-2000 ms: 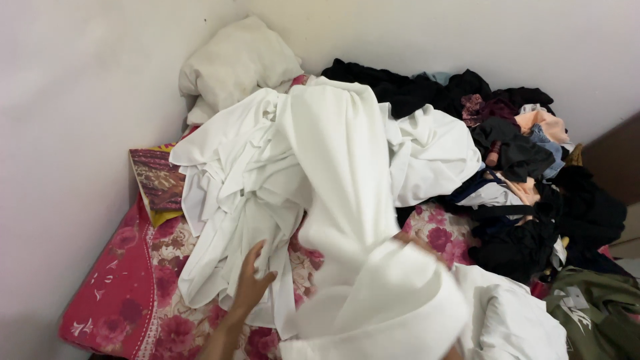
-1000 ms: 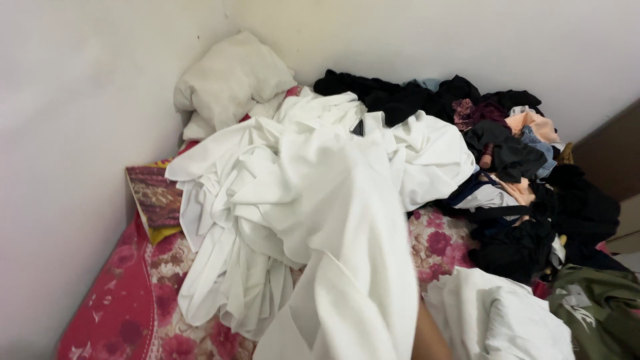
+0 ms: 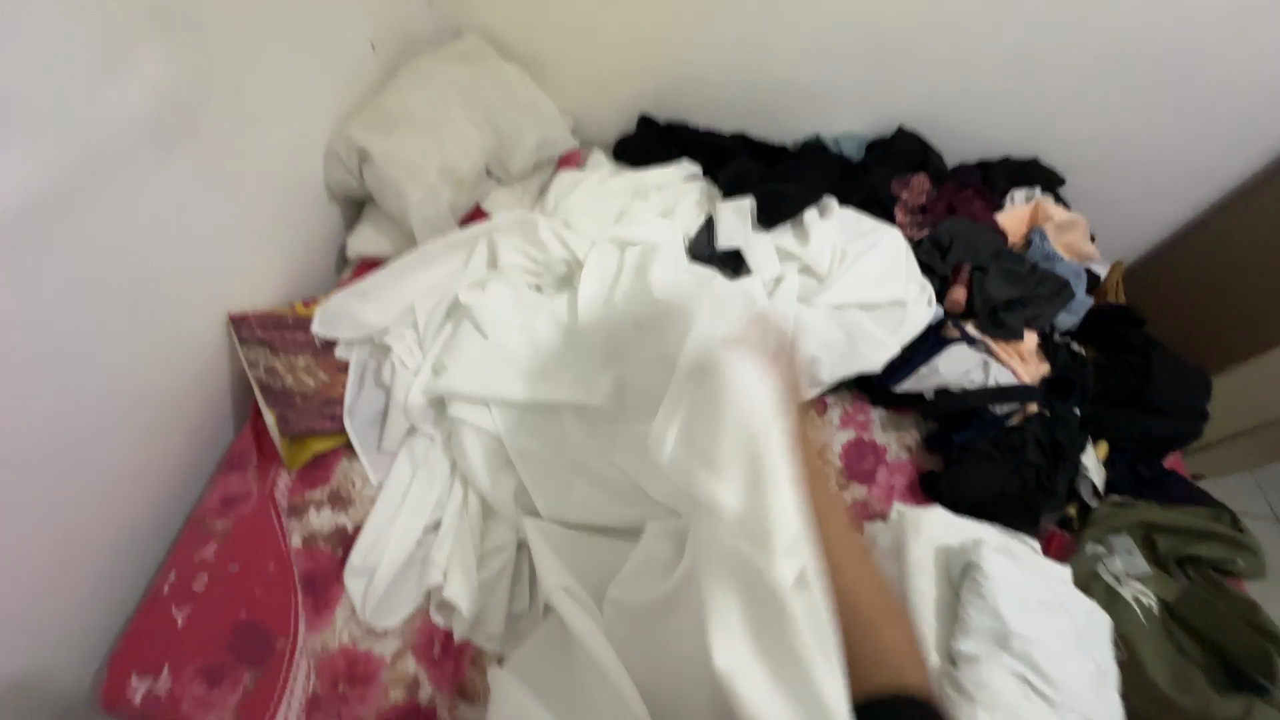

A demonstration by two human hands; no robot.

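A large white cloth [image 3: 640, 450] lies spread and crumpled over the middle of a bed with a pink floral sheet [image 3: 350, 670]. My right hand [image 3: 770, 350] reaches up from the lower right, blurred, against the cloth's right part; the fingers are mostly lost in white fabric, so its grip is unclear. A dark band circles the wrist. My left hand is not in view. More white cloth [image 3: 860, 290] bunches beyond the hand, beside a small black piece [image 3: 715, 250]. A folded white cloth [image 3: 1010, 620] lies right of my forearm.
A pale pillow [image 3: 450, 140] leans in the wall corner. Along the back and right runs a heap of dark and mixed clothes [image 3: 990, 280]. An olive garment [image 3: 1180, 590] lies at the lower right. A patterned, flat item [image 3: 295, 370] stands by the left wall.
My left hand, seen at lower centre two seconds ago, is out of view. My right hand has moved up and forward. The raised white cloth now lies lower and wider over the pile.
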